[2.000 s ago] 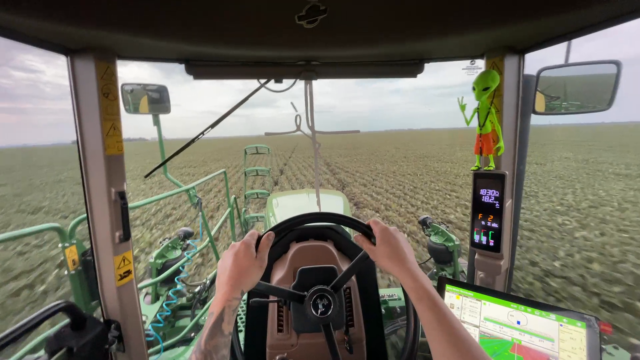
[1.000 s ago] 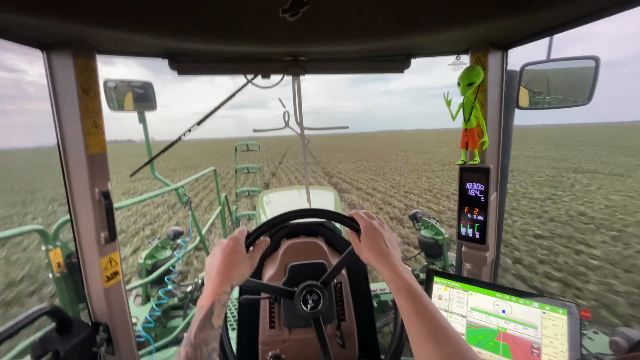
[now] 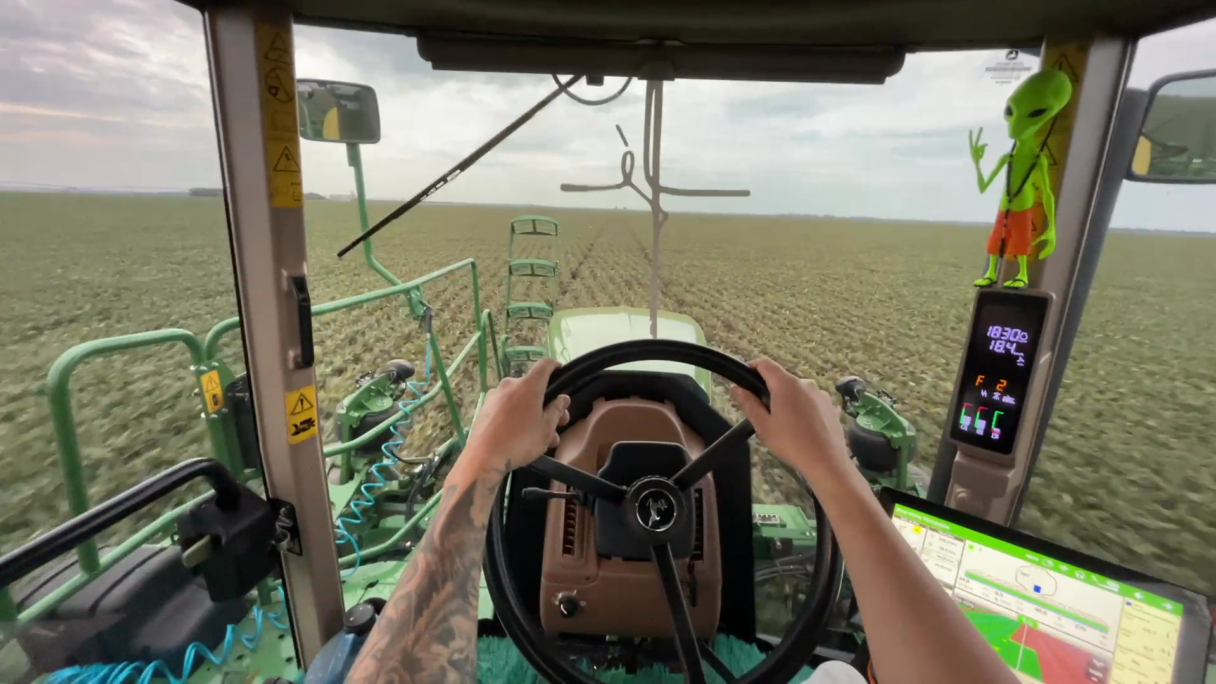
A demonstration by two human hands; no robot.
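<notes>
A black three-spoke steering wheel [image 3: 657,350] stands before me over a brown steering column [image 3: 632,589]. My left hand [image 3: 521,416] grips its upper left rim, the tattooed forearm coming up from below. On the upper right rim my right hand [image 3: 790,418] is closed, fingers over the top. Beyond the windshield lies the pale green hood [image 3: 627,332] of the machine. A lit guidance monitor [image 3: 1035,608] sits at the lower right, beside my right forearm. A narrow display [image 3: 1000,370] glows on the right cab post.
Crop rows [image 3: 760,275] stretch ahead. Green handrails [image 3: 123,342] and a ladder [image 3: 534,266] stand outside on the left. A mirror [image 3: 339,111] hangs at the upper left, near a wiper [image 3: 461,166]. A green alien figure [image 3: 1021,180] is on the right post.
Both hands stay on the upper rim. The wheel's spokes have turned slightly. The view has swung somewhat to the left and back.
</notes>
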